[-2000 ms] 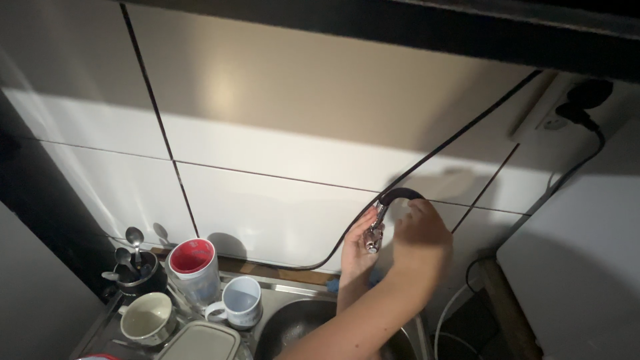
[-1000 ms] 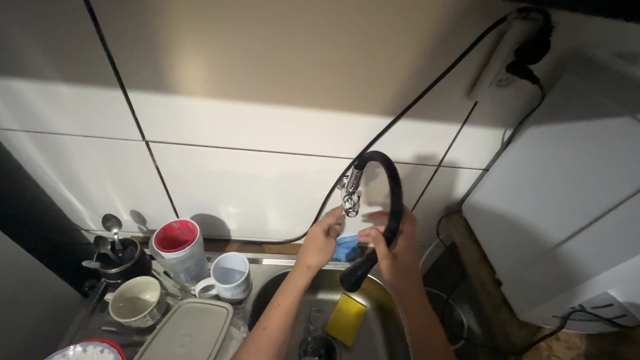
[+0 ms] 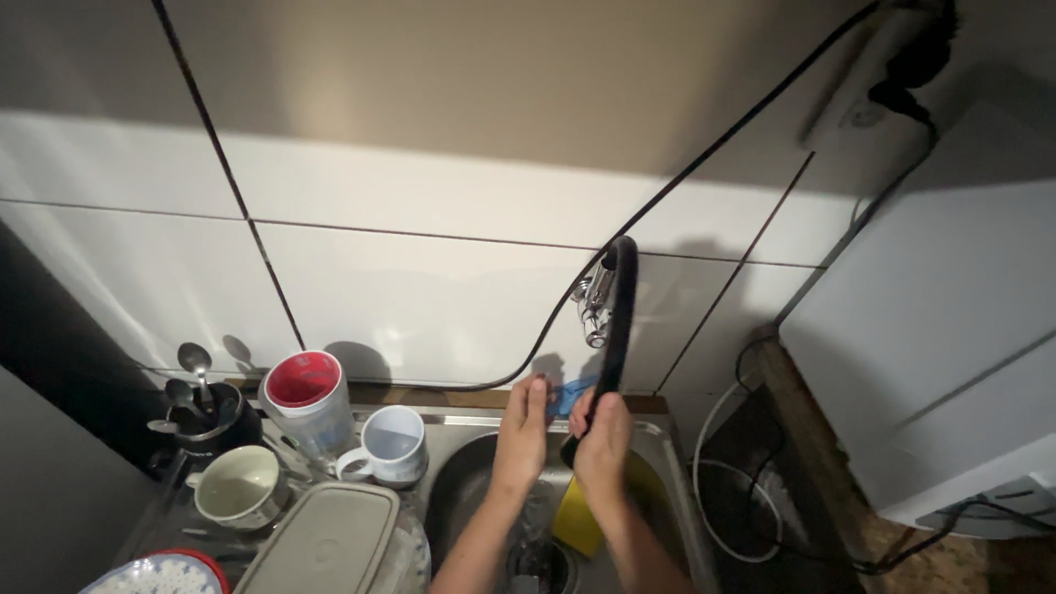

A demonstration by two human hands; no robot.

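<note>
My right hand (image 3: 605, 433) grips the lower end of a black flexible faucet spout (image 3: 624, 318) that arches down from a chrome wall tap (image 3: 596, 309). Just left of it, my left hand (image 3: 523, 425) is raised over the steel sink (image 3: 466, 470), fingers upward, with nothing seen in it. A blue cloth or sponge (image 3: 571, 398) lies behind the hands at the sink's back edge. Beneath my right hand a yellow cloth or sponge (image 3: 579, 516) rests in the basin, near the drain. Whether water runs from the spout cannot be told.
Left of the sink stand a white mug (image 3: 394, 445), a tumbler with a red inside (image 3: 305, 381), a cream cup (image 3: 239, 487), a dark spoon holder (image 3: 210, 425) and a lidded container (image 3: 322, 536). A black cable (image 3: 701, 157) crosses the tiled wall. A white appliance (image 3: 949, 305) stands right.
Both hands were up at the tap and spout; they have come down. My right hand has closed around the spout's lower end, which hung free one second ago.
</note>
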